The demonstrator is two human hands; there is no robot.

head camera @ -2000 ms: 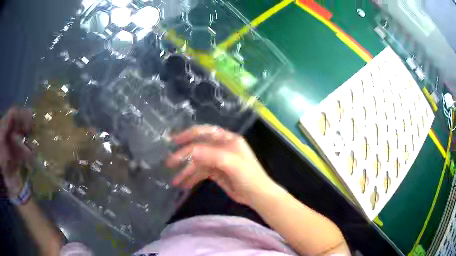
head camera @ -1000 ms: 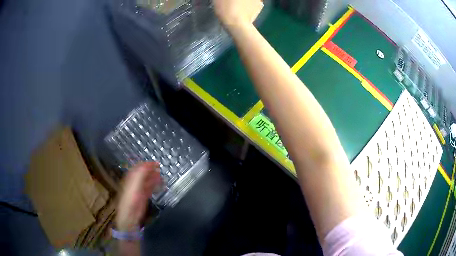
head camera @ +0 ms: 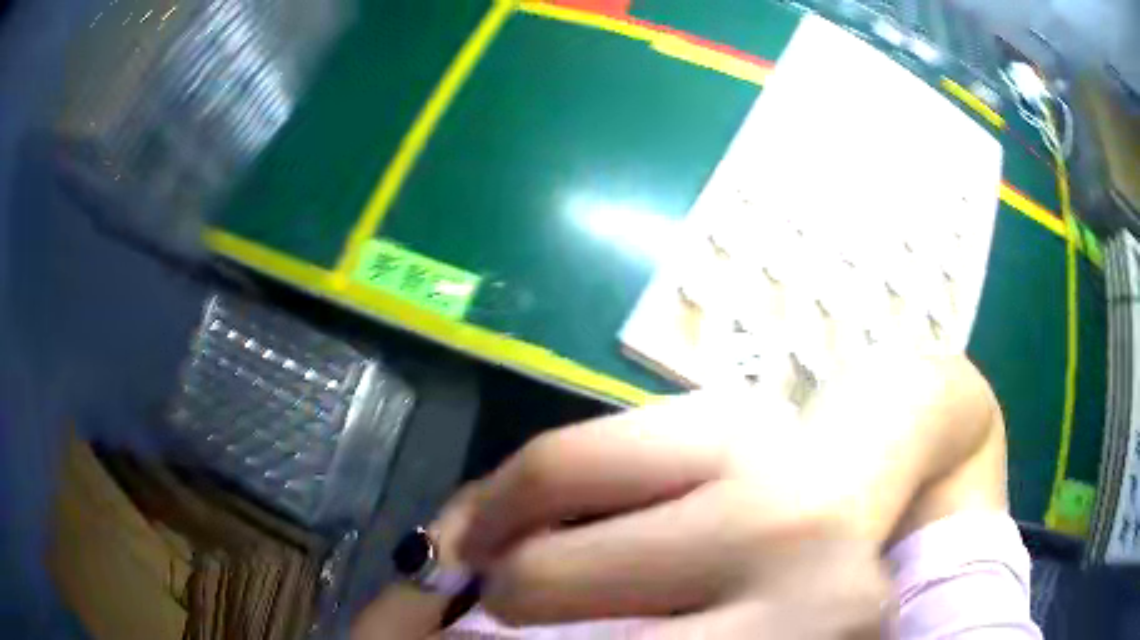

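Observation:
My right hand (head camera: 750,500) is large and blurred at the lower right, its fingers pointing left. Its fingertips close around a small dark round loudspeaker driver (head camera: 416,551) with a shiny rim. A second dark shape shows between the fingers; I cannot tell what it is. A patch of skin at the bottom edge, below the driver, seems to be part of my left hand (head camera: 398,616); the rest is cut off. A white foam tray (head camera: 863,163) with round cutouts lies on the green table mat (head camera: 550,163), behind my right hand, its upper part washed out by glare.
Clear blister trays (head camera: 206,106) are stacked at the table's upper left. More clear blister trays (head camera: 275,413) stand low at left, beside brown cardboard dividers (head camera: 250,594). A white stack (head camera: 1121,413) is at the right edge. A white cable (head camera: 1031,88) lies at the back right.
My right arm has come back from the tray stack at upper left, and the hand is now near the camera with the driver. My left hand has left the low blister trays. The view has shifted.

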